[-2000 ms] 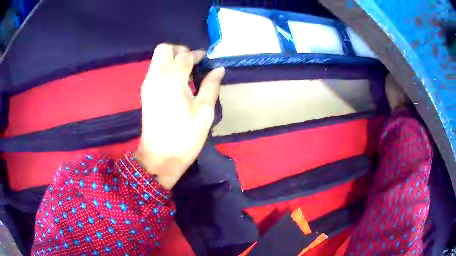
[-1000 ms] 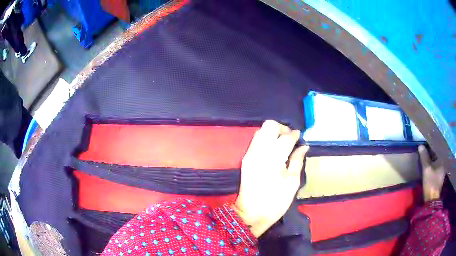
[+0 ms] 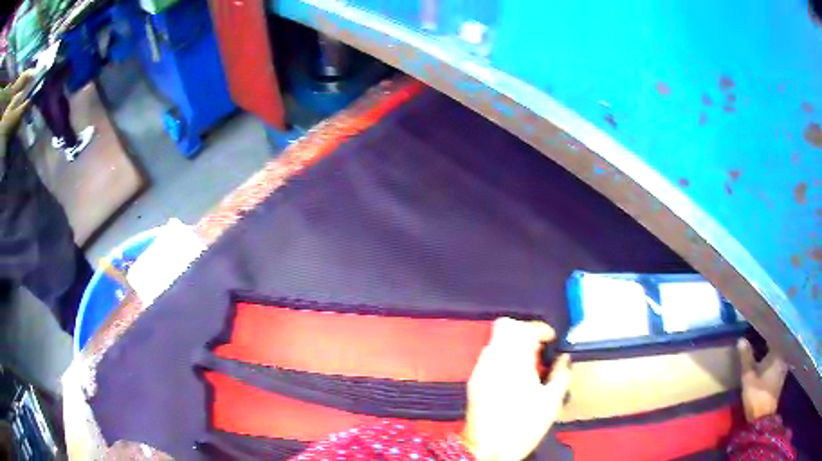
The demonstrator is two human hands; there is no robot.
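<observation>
A long narrow blue-edged cutting die with pale insides lies on the dark layered knit fabric, its right end under the press edge. My left hand has thumb and forefinger at the die's near left corner, closed around it. My right hand is at the die's near right end, its fingertips against the edge; its grip is partly hidden. Red strips show in long slots left of my left hand, with thin dark fabric bands between them. A beige strip shows just below the die.
The big worn blue press arches over the upper right. The cutting board's reddish-brown edge runs along the left. A white paper lies over a round blue bin. Part of another person shows at the far left.
The view has tilted up and left, showing more press, floor and bin. The die and both hands sit lower in the picture; my left hand stays at the die's left corner.
</observation>
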